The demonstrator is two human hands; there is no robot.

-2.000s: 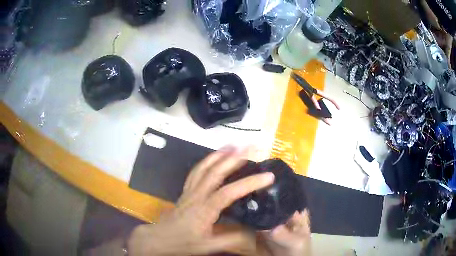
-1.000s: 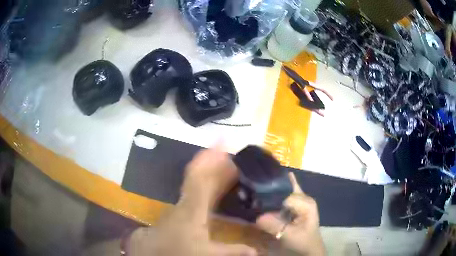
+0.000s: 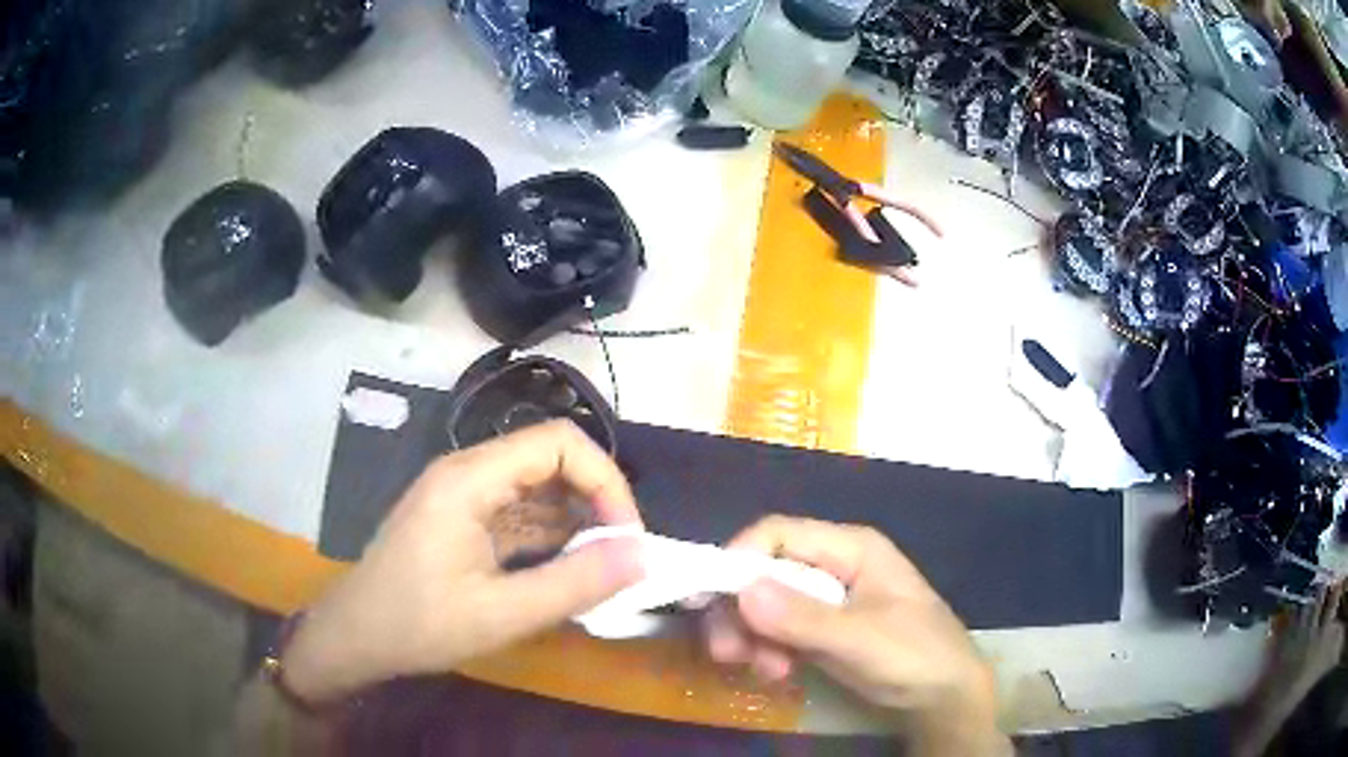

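My left hand [image 3: 473,555] and my right hand [image 3: 858,614] hold a white wiping cloth [image 3: 688,574] between their fingertips, above the near edge of the black work mat [image 3: 976,540]. A glossy black housing [image 3: 529,396] stands on the mat's left part, just behind my left hand, its round opening facing up and its lower part hidden by the hand. A thin lead wire rises from it. Three more black housings stand behind on the bench: one at left [image 3: 234,263], one in the middle [image 3: 402,210] and one at right [image 3: 555,252].
Nippers [image 3: 858,204] lie on orange tape [image 3: 806,326]. A solvent bottle [image 3: 794,62] and a small black part [image 3: 713,135] are behind. A plastic bag [image 3: 591,74] is at the back. Tangled wired modules [image 3: 1138,252] fill the right; a white wipe [image 3: 1079,429] lies beside them.
The housing that was in my hands now stands on the mat at left. Both hands have closed on the white cloth. The view has shifted, so the bench things appear further left and higher.
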